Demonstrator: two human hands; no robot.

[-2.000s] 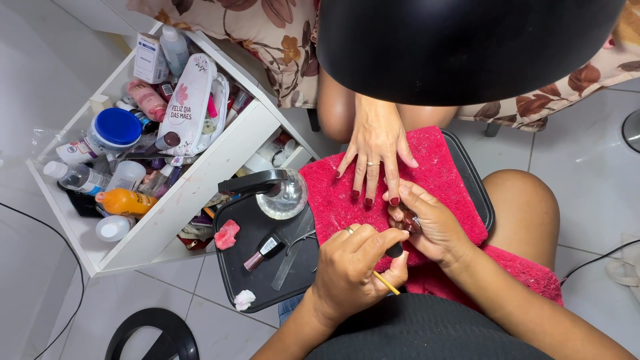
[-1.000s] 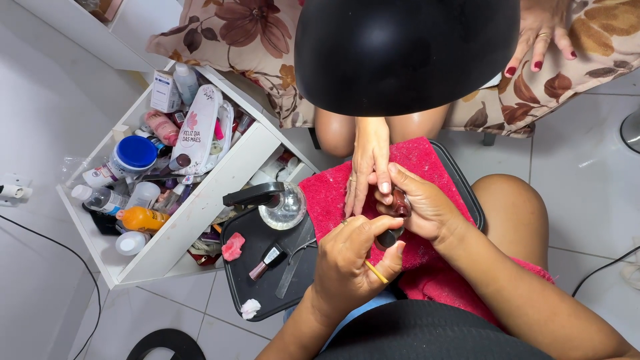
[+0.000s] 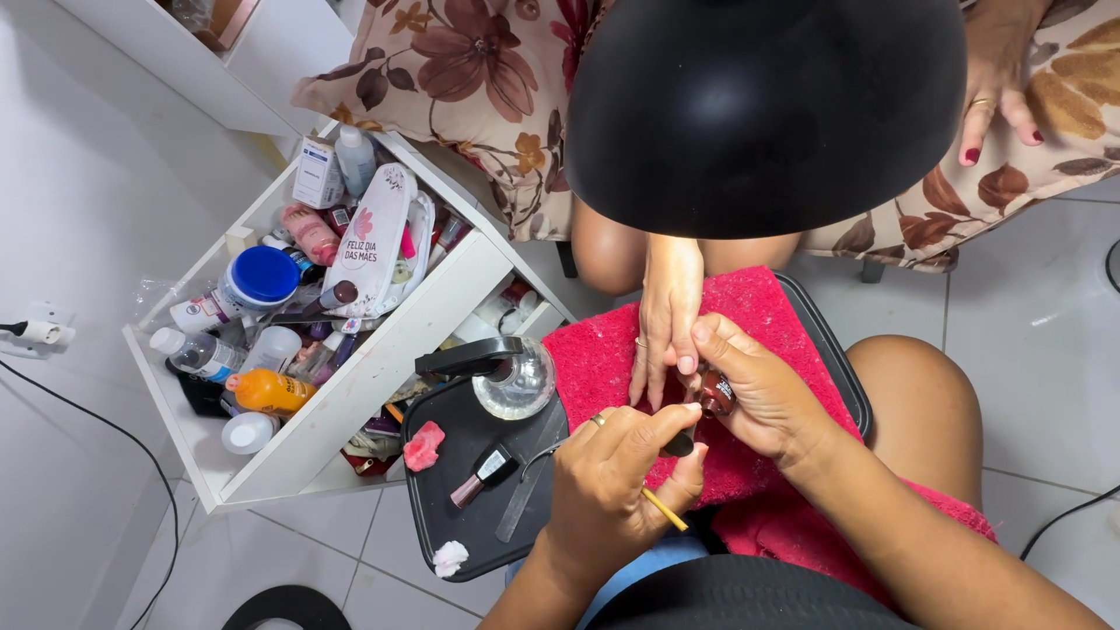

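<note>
My left hand point(image 3: 626, 464) grips the black cap point(image 3: 680, 442) of a nail polish brush and also holds a thin wooden stick point(image 3: 665, 509) that points down and right. In my right hand point(image 3: 757, 385) is a dark red nail polish bottle point(image 3: 717, 392), and its thumb and fingers touch the other person's hand point(image 3: 668, 306). That hand lies palm down over a red towel point(image 3: 595, 354); its thumbnail looks unpainted, and its fingertips are partly hidden. The brush itself is hard to make out between cap and bottle.
A black lamp shade point(image 3: 761, 114) hangs over the towel. The black tray point(image 3: 420, 525) holds a spray bottle point(image 3: 516, 385), pink polish bottle point(image 3: 484, 475), nail file point(image 3: 532, 490), and cotton pieces point(image 3: 450, 558). Left stands a white drawer point(image 3: 367, 385) full of bottles. The person's other hand point(image 3: 997, 87) rests on floral fabric.
The other person's painted hand that lay spread on the towel two seconds ago has left it; it rests at the upper right, and their other hand is now at my right hand.
</note>
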